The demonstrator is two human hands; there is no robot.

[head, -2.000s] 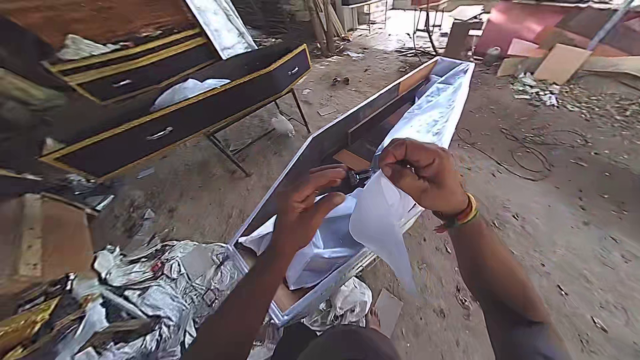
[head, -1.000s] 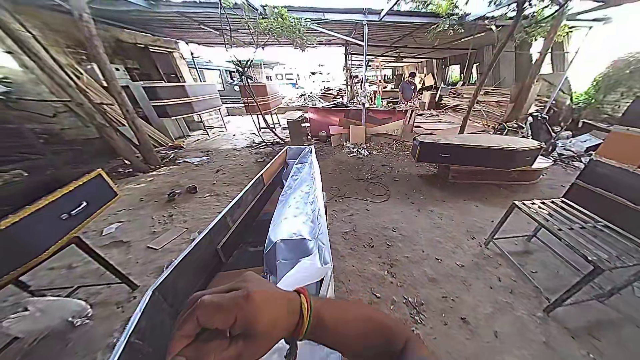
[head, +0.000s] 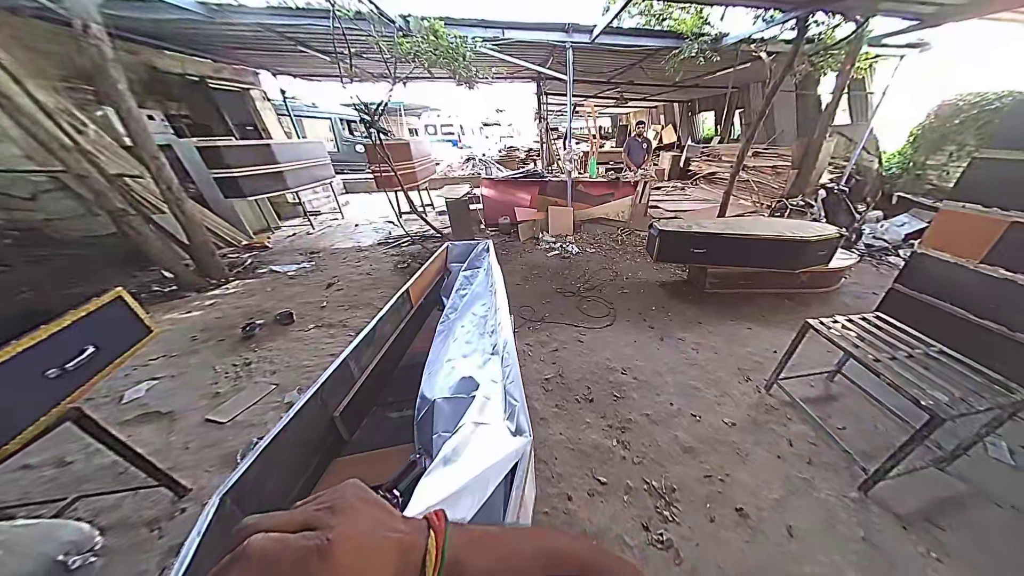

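My right hand (head: 336, 532), with a red, yellow and green band at the wrist, reaches in from the lower right over the near part of an open wooden coffin (head: 364, 364). Its fingers look bent, but their undersides are hidden, so I cannot tell whether they hold anything. Just beyond the knuckles lies a dark object (head: 404, 478), partly covered and unclear in kind. Shiny white lining fabric (head: 468, 384) hangs along the coffin's right wall, loose and creased at its near end. My left hand is out of view.
A black coffin with gold trim (head: 76, 364) rests on a metal stand at left. At right is a slatted metal stand (head: 920, 364); behind it, a closed black coffin (head: 744, 244). A cable (head: 576, 308) lies on the dirt floor. A person (head: 638, 152) stands far back.
The view has swung upward. My left hand, over the coffin two seconds ago, has gone out of sight. My right hand no longer pinches the fabric's raised edge as it did then.
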